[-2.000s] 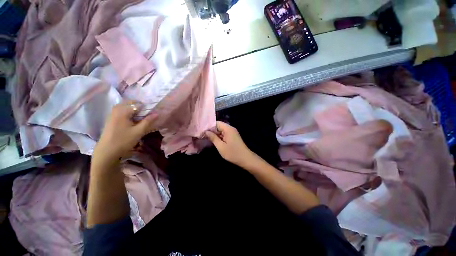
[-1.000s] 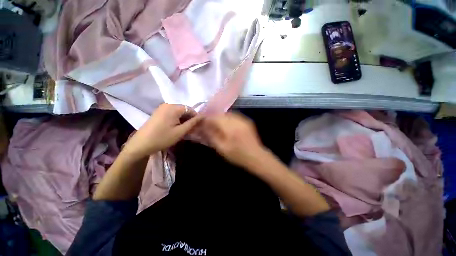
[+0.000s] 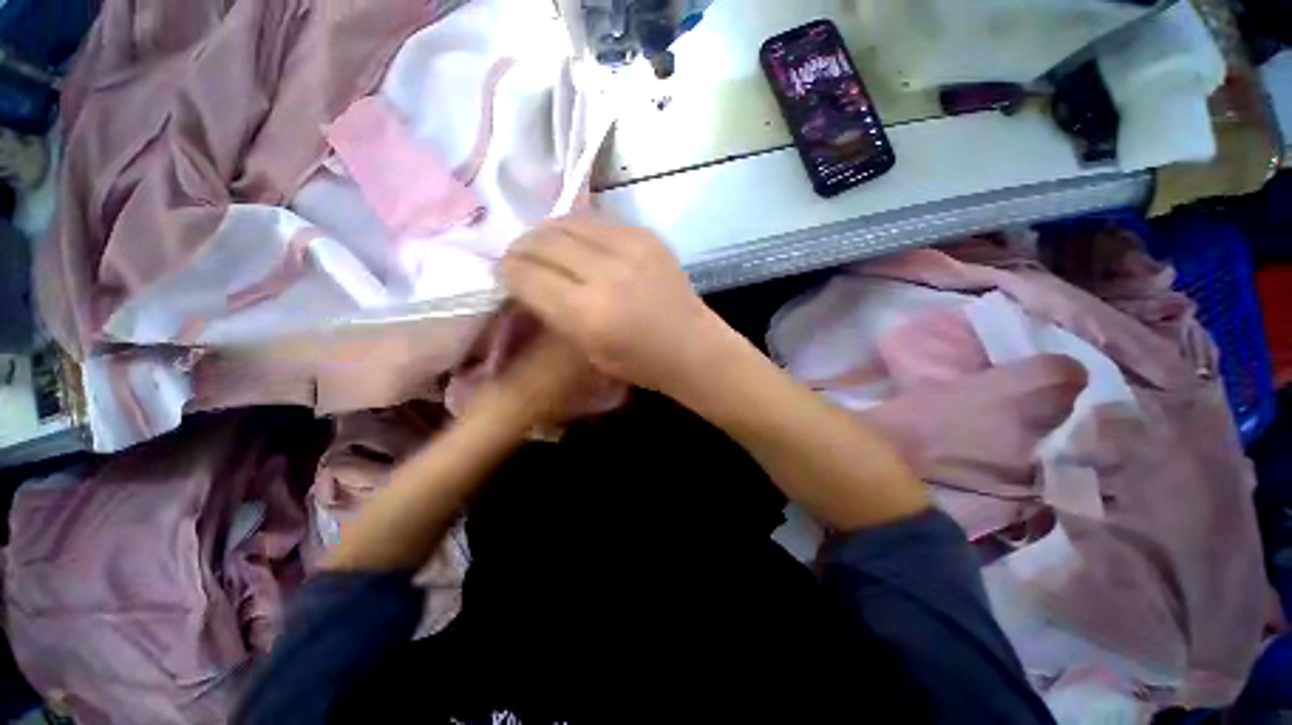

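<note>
A dusty-pink and white garment [image 3: 213, 156] lies bunched on the left of the table, its edge hanging over the front. A pink strip-like piece [image 3: 404, 177] lies on its white part. My right hand [image 3: 609, 290] is over the garment at the table's front edge, its fingers curled on the cloth. My left hand [image 3: 546, 380] is blurred, lower and partly behind my right hand, against bunched pink cloth; its fingers are hidden. The sewing machine's presser area [image 3: 631, 43] is above both hands, apart from them.
A lit smartphone [image 3: 832, 106] lies right of the needle area. A dark reddish tool [image 3: 982, 98] and a black strapped item [image 3: 1087, 111] lie farther right. Pink and white heaps sit below the table at lower right [image 3: 992, 425] and lower left [image 3: 128, 567]. A blue basket [image 3: 1230, 326] is far right.
The view has swung back, placing the table edge at a slant. My right hand has moved up over the cloth, across my left. A pink band now stretches leftward along the table's front edge.
</note>
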